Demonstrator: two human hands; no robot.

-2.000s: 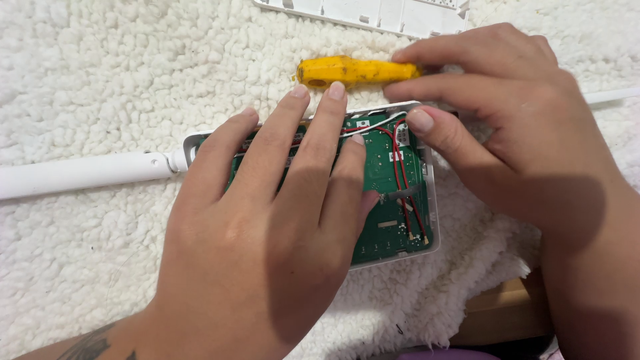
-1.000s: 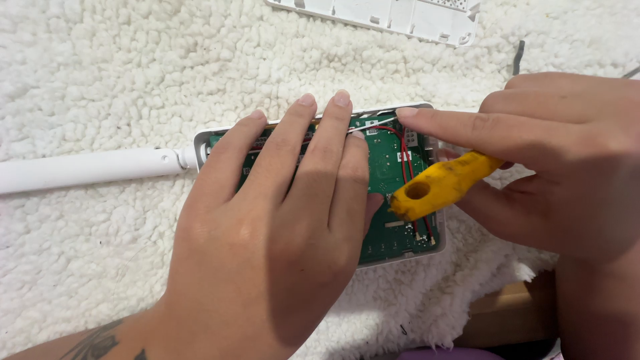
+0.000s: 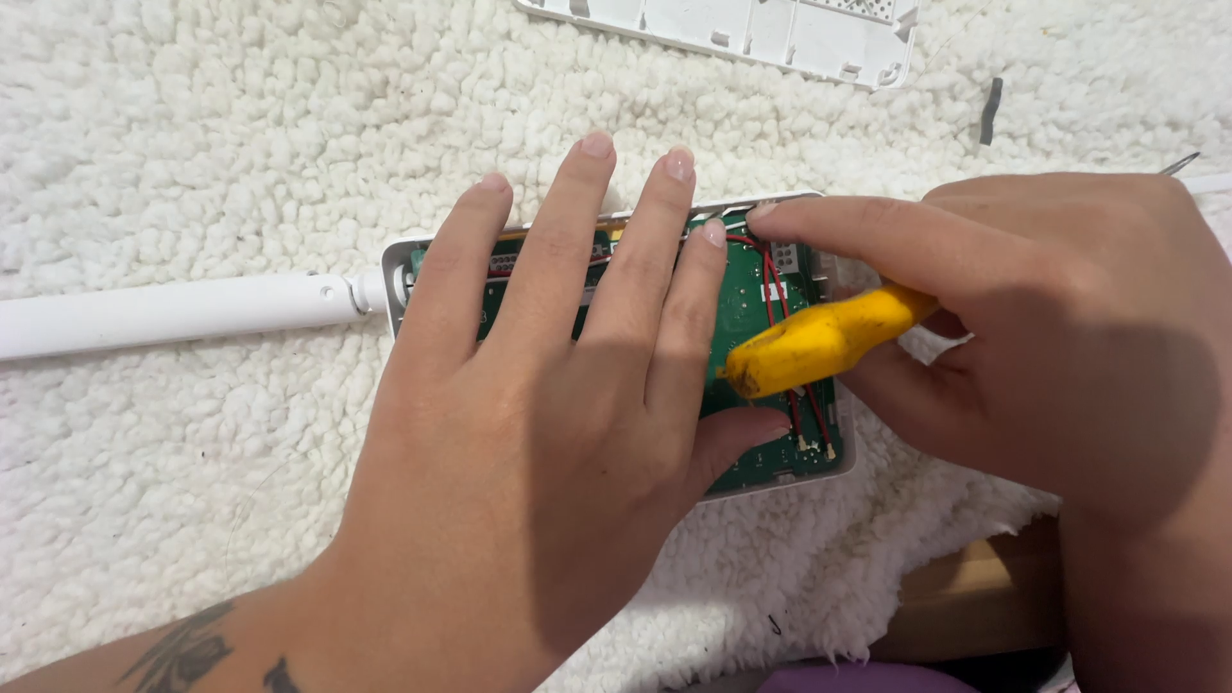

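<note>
My left hand [image 3: 568, 385] lies spread, palm down, over a green circuit board [image 3: 741, 318] in an open white plastic housing [image 3: 847, 423]. Its thumb rests on the lower part of the board. My right hand [image 3: 1039, 318] holds a yellow-handled tool [image 3: 818, 342] between thumb and fingers, with the scuffed handle end over the board; the rest of the tool is hidden. The right index fingertip touches the housing's top edge by a white wire. Thin red wires [image 3: 776, 279] run down the board's right side to small connectors. A white antenna [image 3: 183, 313] extends left from the housing.
A white plastic cover [image 3: 712, 34] lies at the top. A dark grey strip [image 3: 990, 111] sits on the fluffy white blanket [image 3: 192, 125]. Part of another white rod [image 3: 1211, 183] shows at the right edge. A wooden edge [image 3: 982, 592] is visible at the lower right.
The yellow-handled tool lay above the housing two seconds ago; my right hand has picked it up and holds it over the board. My left hand has stayed on the board.
</note>
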